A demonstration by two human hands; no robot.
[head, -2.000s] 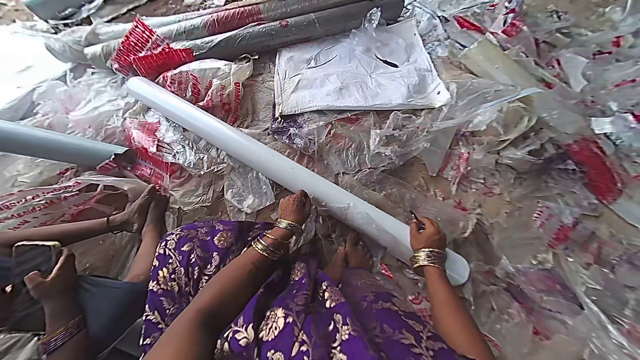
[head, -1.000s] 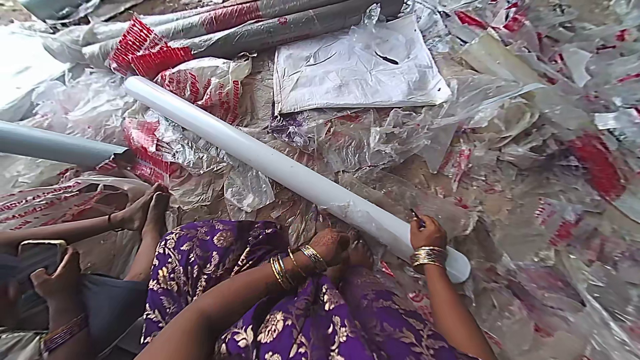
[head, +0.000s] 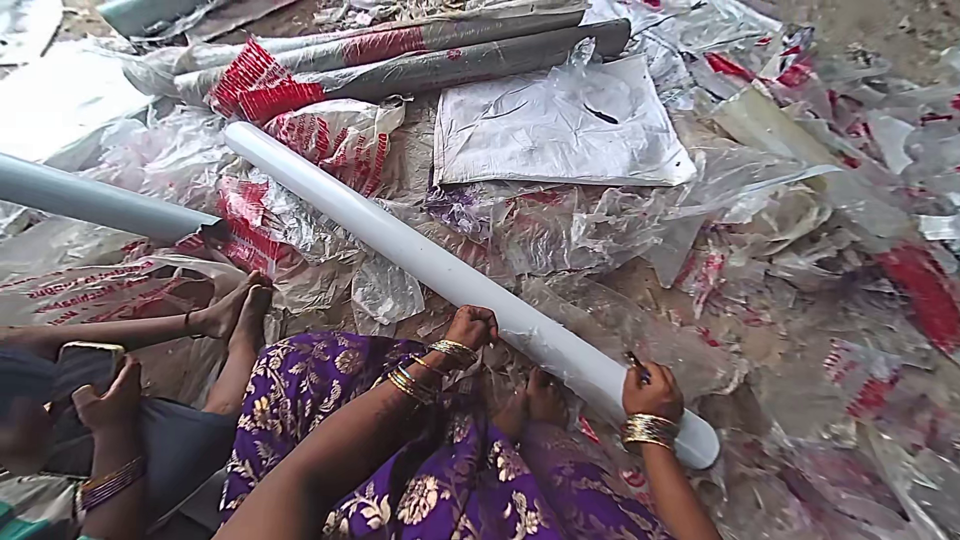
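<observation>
A long pale grey-white plastic-looking pipe [head: 420,259] lies slantwise on film-littered ground, from upper left to lower right. My left hand [head: 473,327] is at its near edge about midway along, fingers curled; whether it pinches film or touches the pipe cannot be told. My right hand [head: 652,390] rests on the pipe near its lower right end, closed around a small dark thin tool [head: 636,363] whose tip sticks up past the fingers. Clear film [head: 540,330] clings to the pipe between the hands.
Wrapped rolls or pipes [head: 465,60] lie at the back, with a flat white sack [head: 555,127] before them. A grey pipe [head: 97,199] enters from the left. Torn plastic film [head: 757,195] covers the ground. At lower left another person sits, a hand [head: 112,401] holding a phone [head: 88,367].
My left hand was on the pipe two seconds ago, then lower, nearer my lap; now it is back up at the pipe's near edge. My right hand stays near the lower right end.
</observation>
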